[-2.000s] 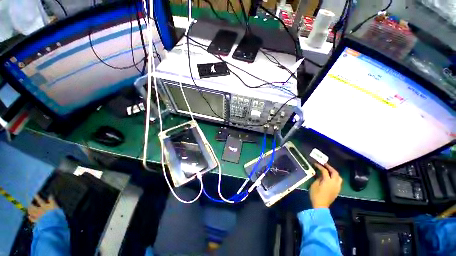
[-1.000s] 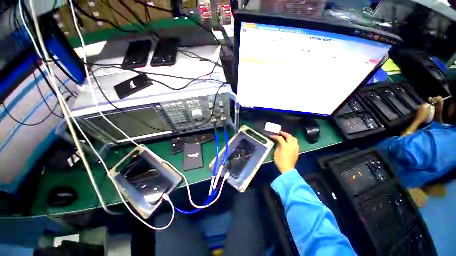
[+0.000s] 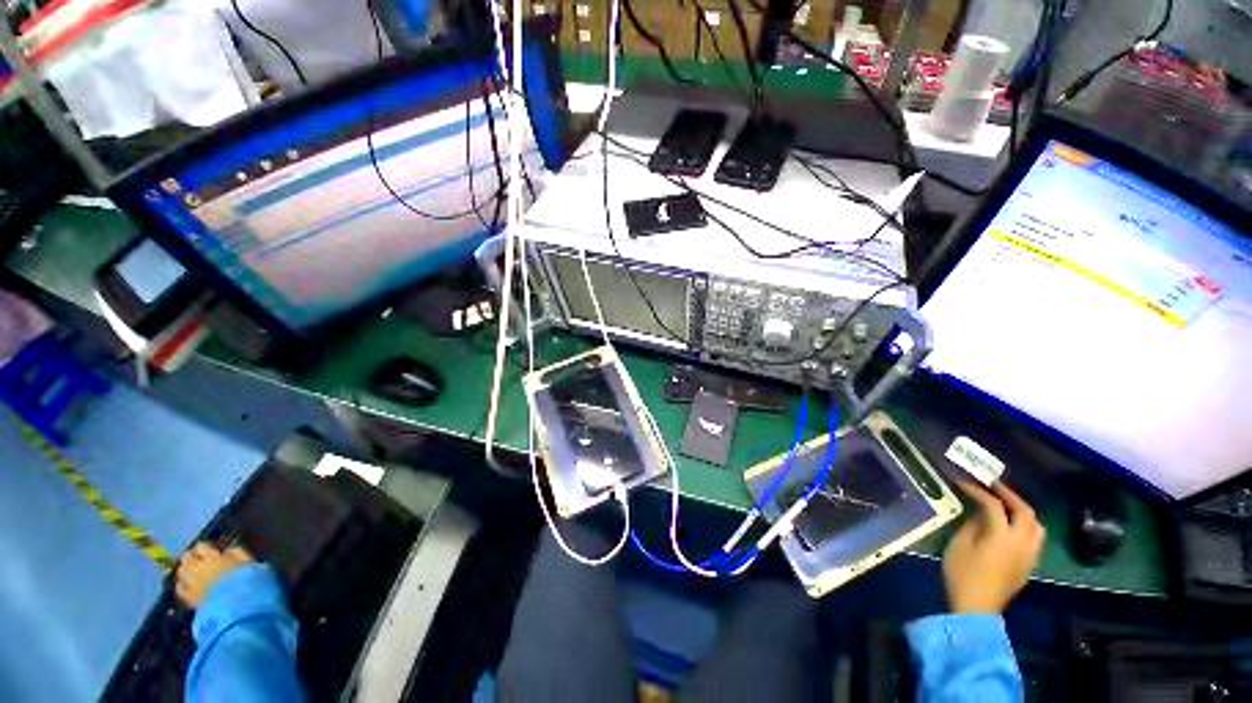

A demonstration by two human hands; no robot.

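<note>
My right hand [image 3: 991, 549] is at the right of the bench, its fingertips at a small white label or card [image 3: 975, 460] beside the right plate. My left hand [image 3: 213, 570] is at the lower left, on the edge of a dark tray stack [image 3: 282, 529]; its grip is unclear. The left coupler plate [image 3: 641, 460] bears a black phone [image 3: 590, 430], with a white cable [image 3: 577, 556] at its lower end. The right coupler plate [image 3: 899, 549] bears a dark phone [image 3: 838, 505], with blue cables [image 3: 828, 467] running over its left side.
A silver-grey tester [image 3: 769, 319] stands between the left monitor [image 3: 343, 192] and right monitor [image 3: 1098, 316]. Two black slabs [image 3: 688, 142] and a small black box [image 3: 666, 214] lie on it. Mice [image 3: 407, 381] [image 3: 1096, 525] sit beside the monitors. Black trays [image 3: 1167, 666] are at the lower right.
The view swung right, then back left. The left hand, out of view one second ago, shows again at the tray stack. The right hand stays by the white label. The plates have not visibly moved.
</note>
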